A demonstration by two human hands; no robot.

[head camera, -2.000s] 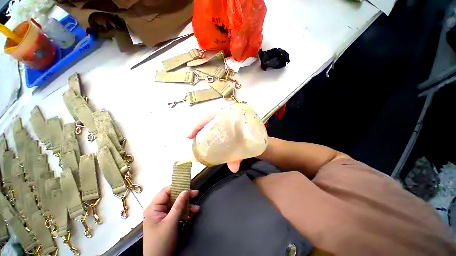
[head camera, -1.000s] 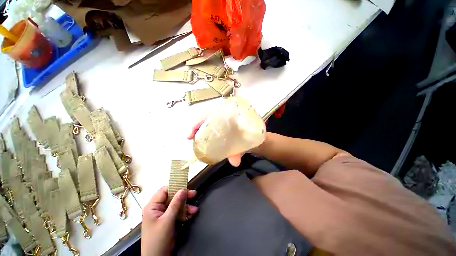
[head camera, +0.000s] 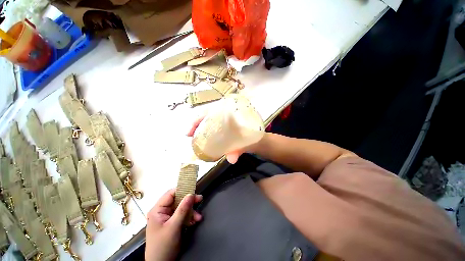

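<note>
My left hand (head camera: 171,219), at the lower middle, pinches a khaki ribbed webbing strap tab (head camera: 187,180) that stands up from my fingers; its lower end is hidden in the hand. My right hand (head camera: 234,154) holds a translucent cream glue squeeze bottle (head camera: 224,130), tilted, above and right of the tab. The bottle hides most of this hand; only fingertips show at its sides. The nozzle is hard to make out near the tab's upper end. I cannot tell if they touch.
Laid-out tabs (head camera: 87,182) with gold hooks overlap on the left. A small pile of tabs (head camera: 175,77) lies by the red plastic bag (head camera: 229,25) and a black lump (head camera: 278,57). A blue tray (head camera: 38,77) holds an orange pot (head camera: 31,50). Brown sheets (head camera: 153,20) and a thin rod (head camera: 159,49) lie behind.
The bottle has shifted slightly left and up, its nozzle no longer showing clearly over the tab's face. The tab leans a little to the right and stays in my left hand.
</note>
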